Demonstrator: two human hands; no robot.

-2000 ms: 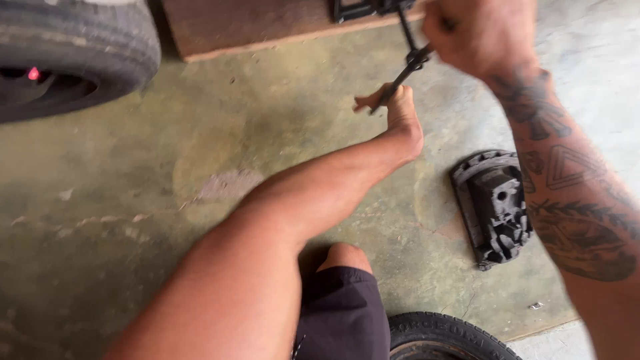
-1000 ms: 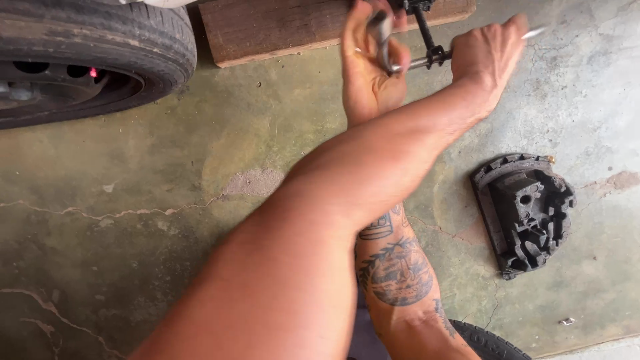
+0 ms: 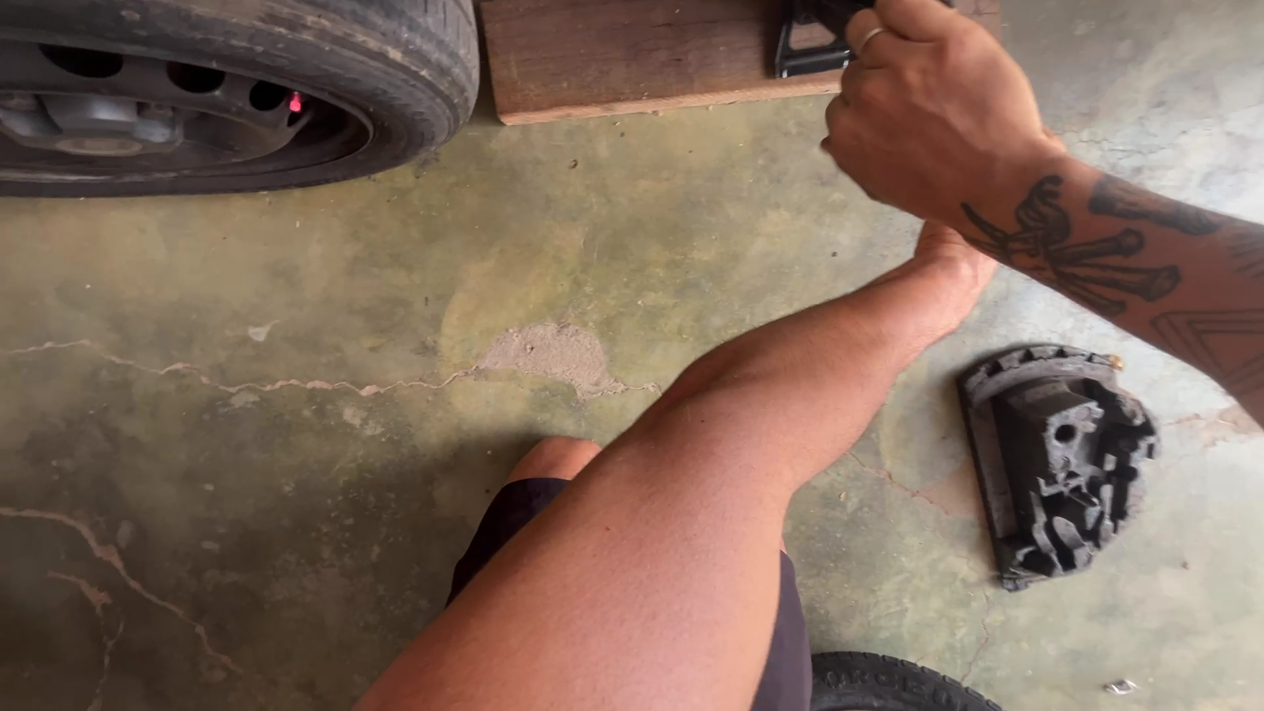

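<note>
My tattooed right hand [image 3: 933, 109] is at the upper right with its fingers curled, a ring on one of them, against the black metal frame of what looks like a jack [image 3: 815, 44]. The hand hides whatever lies in its grasp. That frame stands on a thick wooden plank [image 3: 632, 59] and is cut off by the top edge. My left arm crosses from the bottom centre, and the visible part of my left hand [image 3: 953, 272] sits just below my right wrist. Its fingers are hidden behind the right wrist. No crank rod can be seen now.
A car wheel with a dark steel rim and worn tyre [image 3: 425, 89] fills the upper left. A broken black moulded part [image 3: 1066, 474] lies on the cracked concrete floor [image 3: 326, 296] at right. Another tyre [image 3: 904, 681] shows at the bottom edge, near my knee.
A second ago my hands were apart on a metal crank rod, left hand at its right; now the rod is out of sight. My right hand has moved right, over my left wrist.
</note>
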